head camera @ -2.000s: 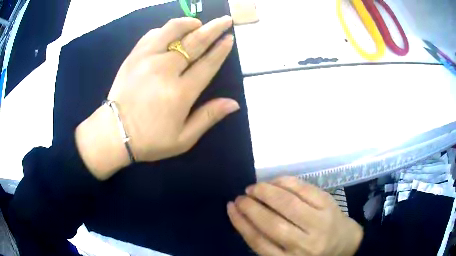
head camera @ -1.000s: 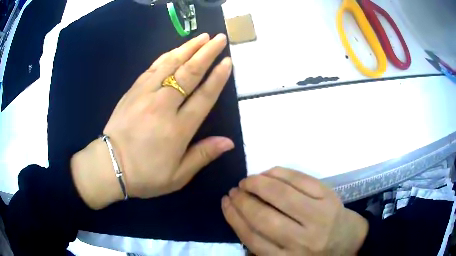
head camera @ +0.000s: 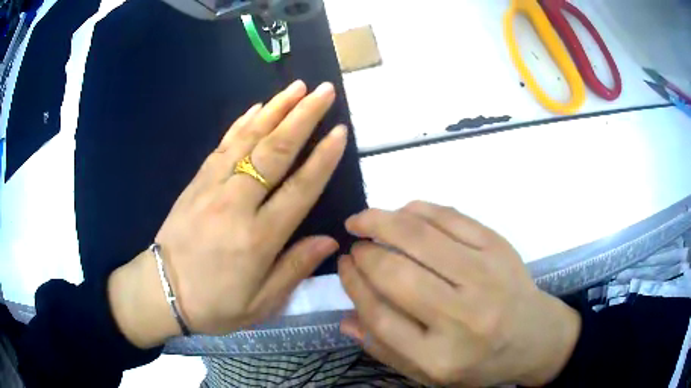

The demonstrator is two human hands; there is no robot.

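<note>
A black fabric panel [head camera: 151, 129] lies flat on the white table, its upper part under the machine's presser foot [head camera: 280, 38]. A green guard [head camera: 259, 39] stands beside the foot. My left hand [head camera: 235, 204], with a ring and bracelet, lies flat on the panel below the foot, fingers slightly apart and pointing at it. My right hand [head camera: 447, 295] pinches the panel's lower right corner between thumb and fingers. A white fabric piece [head camera: 322, 294] shows between my hands at the panel's lower edge.
A tan square [head camera: 358, 48] lies right of the foot. Scissors with yellow and red handles [head camera: 551, 57] and small snips [head camera: 668, 89] lie at upper right. A ruler-marked strip [head camera: 606, 261] follows the table's front edge. Another black piece [head camera: 45, 91] lies far left. Striped cloth [head camera: 280, 371] shows below.
The panel's lower edge has moved up toward the foot, uncovering the front table edge and striped cloth. My left hand sits lower, farther from the foot. My right hand has moved up along the panel's edge.
</note>
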